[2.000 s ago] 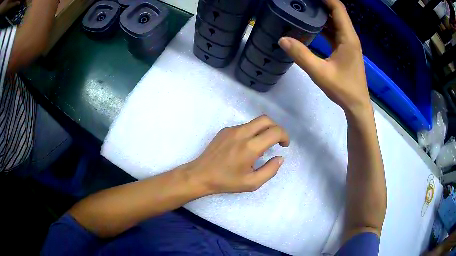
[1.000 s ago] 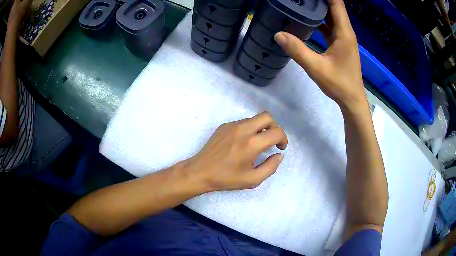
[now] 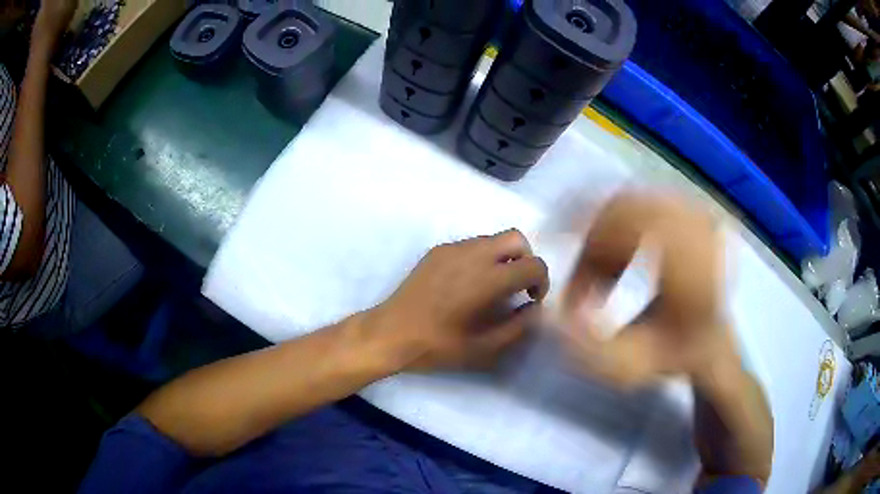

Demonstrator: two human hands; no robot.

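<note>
Two tall columns of stacked dark grey housings (image 3: 547, 87) stand at the far edge of the white foam sheet (image 3: 318, 212). The right column shows its closed top face with a round centre hole; small triangle marks run down the sides. My left hand (image 3: 463, 299) rests low over the middle of the sheet with curled fingers and no part visible in it. My right hand (image 3: 656, 285) is just to its right, strongly blurred, with bent fingers; whether it holds anything cannot be told.
Loose housings (image 3: 289, 58) stand on the green bench (image 3: 174, 164) at the far left, near a cardboard tray (image 3: 106, 68) and a person in a striped shirt. A blue bin (image 3: 714, 125) lies beyond the sheet. Clear bags (image 3: 839, 275) lie far right.
My right hand has let go of the right column and moved down and toward me, beside my left hand. My left hand's fingers have drawn slightly closer together.
</note>
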